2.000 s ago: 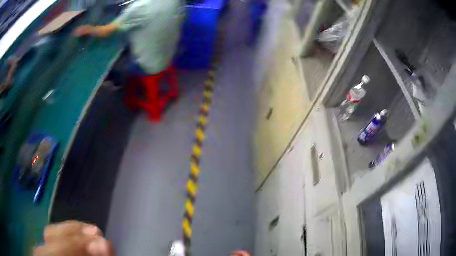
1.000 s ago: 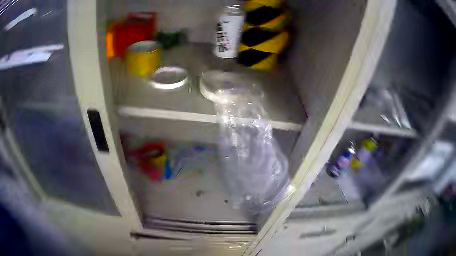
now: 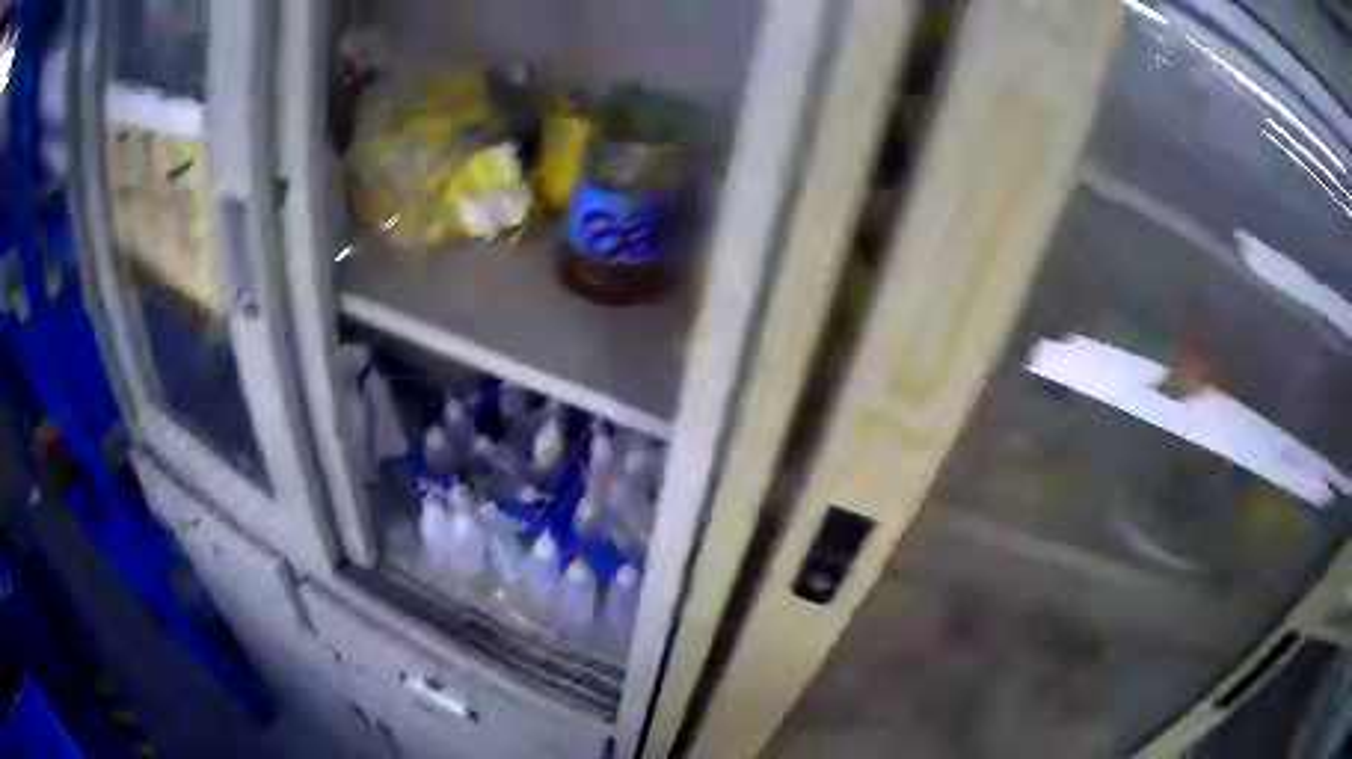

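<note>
Neither of my hands is in view. In front of me is an open cabinet with a shelf [image 3: 519, 334]. On the shelf, a jar with a blue label [image 3: 615, 230] stands beside crumpled yellow items [image 3: 445, 148], which are blurred. Below the shelf, several small whitish bottles [image 3: 546, 571] stand crowded together, with something blue among them. A pale cabinet door frame [image 3: 949, 297] with a dark recessed pull [image 3: 833, 555] is to the right.
A glass pane [image 3: 1068, 564] with bright reflections fills the right side. Another glass-fronted door [image 3: 178, 297] is at the left. Blue objects [image 3: 89, 400], blurred, stand beyond it at the far left. Pale lower cabinet fronts [image 3: 282, 630] run along the bottom.
The view has swung from the aisle and bench, past a cabinet with tape rolls and a clear plastic bag, to this cabinet section. The hand parts seen earliest are out of view.
</note>
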